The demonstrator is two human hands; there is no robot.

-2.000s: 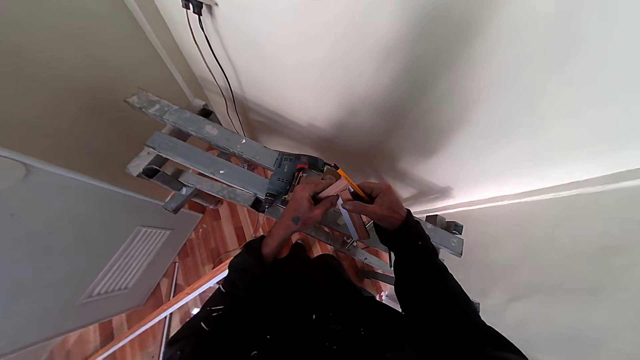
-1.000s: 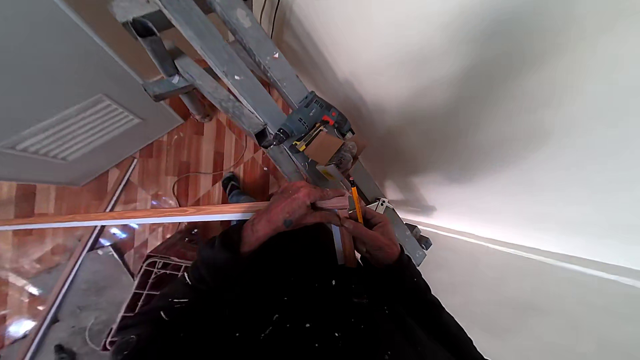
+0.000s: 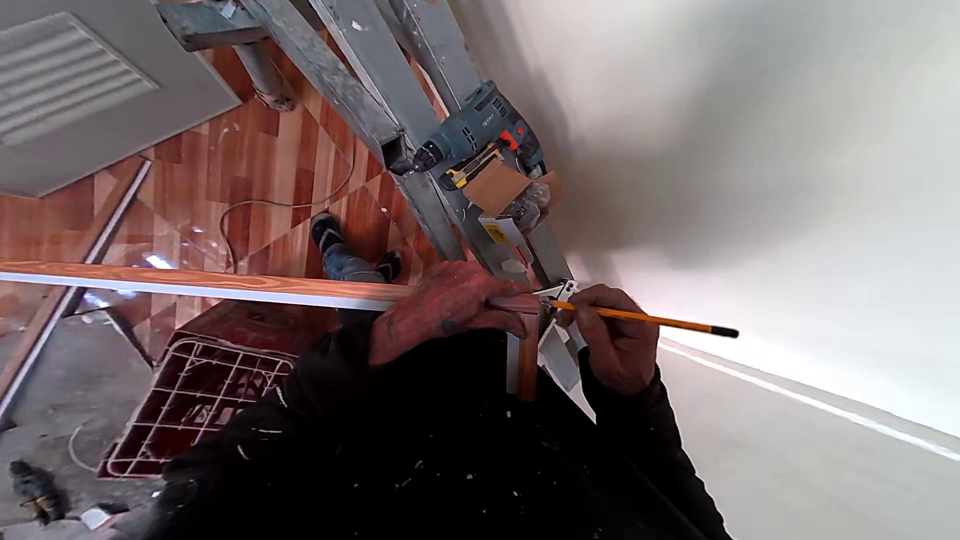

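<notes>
My left hand (image 3: pixel 450 304) is closed around the end of a long wood-grain trim strip (image 3: pixel 225 281) with a white edge, which runs off to the left. My right hand (image 3: pixel 615 341) grips a yellow pencil (image 3: pixel 660 320) with a black end. The pencil's tip touches or nearly touches the strip's end, just past my left fingers. A short piece of similar trim (image 3: pixel 528 360) lies below, against my dark clothing. Beside my right fingers is a small white bracket-like piece (image 3: pixel 559 291), partly hidden.
Metal trestle beams (image 3: pixel 390 82) carry a power drill (image 3: pixel 480 127), a yellow utility knife (image 3: pixel 461 176) and an opened cardboard box (image 3: pixel 499 187). A red crate (image 3: pixel 202 390) stands at lower left. Another person's shoe (image 3: pixel 326 231) shows on the wood-pattern floor. The wall (image 3: pixel 750 187) rises at right.
The long strip, not seen in the oldest frame, now extends left from my left hand. My right hand has moved slightly apart from the left, and the pencil has swung from steep to nearly level. The view has shifted.
</notes>
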